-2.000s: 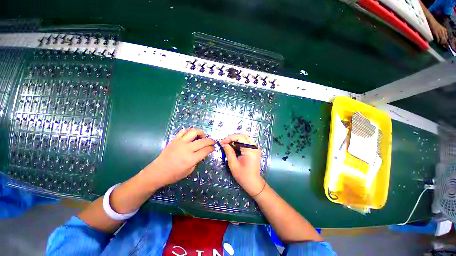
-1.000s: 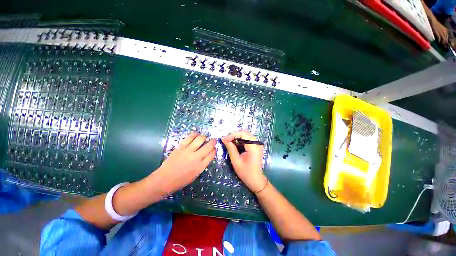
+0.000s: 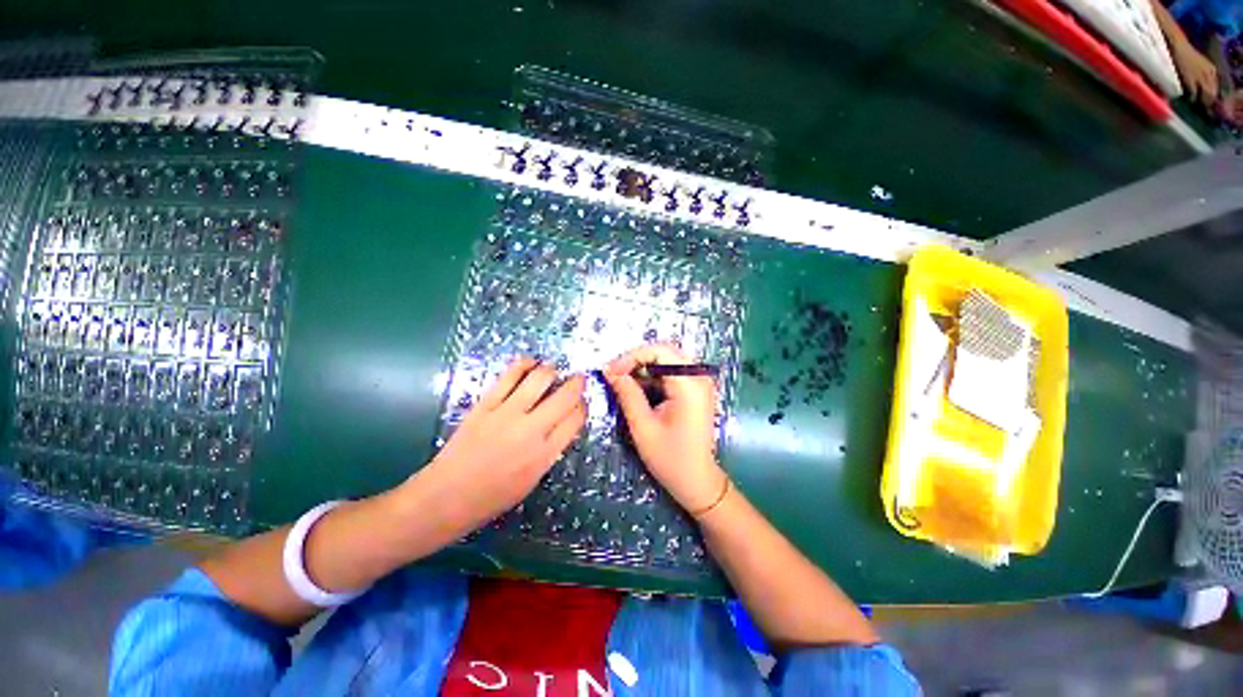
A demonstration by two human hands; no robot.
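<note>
A clear blister tray (image 3: pixel 620 293) full of small dark components lies in front of me, across the white strip. My right hand (image 3: pixel 671 415) is over the tray and grips thin dark tweezers (image 3: pixel 682 369), which point left. My left hand (image 3: pixel 507 433) is beside it, its fingertips close to the right fingertips. A small dark piece (image 3: pixel 597 377) shows between the fingertips of both hands; it is too small to tell its shape or which fingers hold it.
Another filled clear tray (image 3: pixel 153 320) lies at the left. Loose black parts (image 3: pixel 807 357) are scattered right of my tray. A yellow bin (image 3: pixel 894 449) holding white and patterned sheets (image 3: pixel 992 375) stands farther right, near a grey post (image 3: pixel 1118 218). Another person's hand (image 3: pixel 1195 71) shows top right.
My left hand has moved slightly down, its fingers more spread than two seconds ago. The tweezers are now more level. The whole view has shifted slightly.
</note>
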